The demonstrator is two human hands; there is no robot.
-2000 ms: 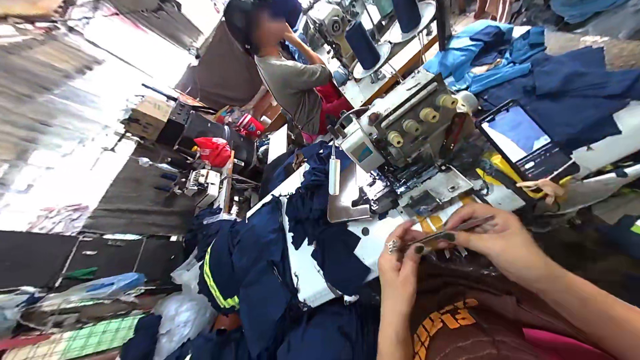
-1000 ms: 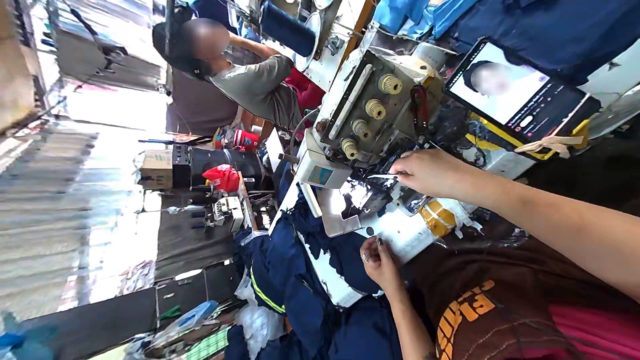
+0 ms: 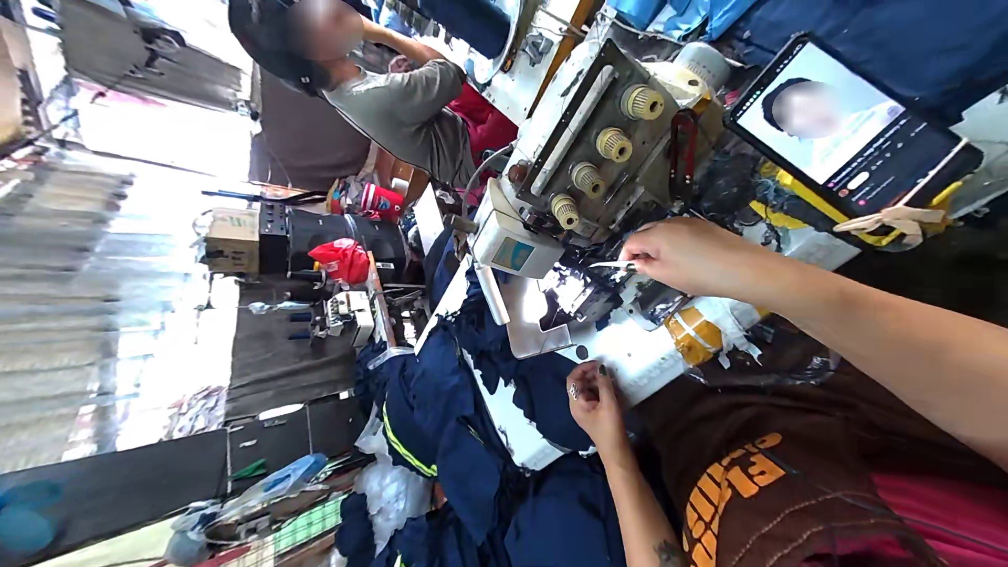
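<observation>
My right hand (image 3: 669,252) pinches a thin, pale metal tool, seemingly tweezers (image 3: 613,264), whose tip points into the needle and looper area of an overlock sewing machine (image 3: 591,157). Four cream tension dials line the machine's front. Lower down, my left hand (image 3: 594,398), with a ring on one finger, rests loosely curled at the edge of the white machine table (image 3: 634,354); nothing shows in it. A small dark round spot (image 3: 581,351) lies just above its fingertips. Dark navy fabric (image 3: 543,394) lies beside this hand.
A phone (image 3: 835,118) showing a video stands beside the machine, by a yellow frame. Yellow tape (image 3: 693,335) wraps a part at the table edge. Another person (image 3: 409,110) sits beyond the machine. Navy garments (image 3: 441,425) with a reflective strip hang past the table.
Two seconds ago both my hands were together around a thin object; now they are apart, the right at the machine and the left lower. The view has moved closer to the machine.
</observation>
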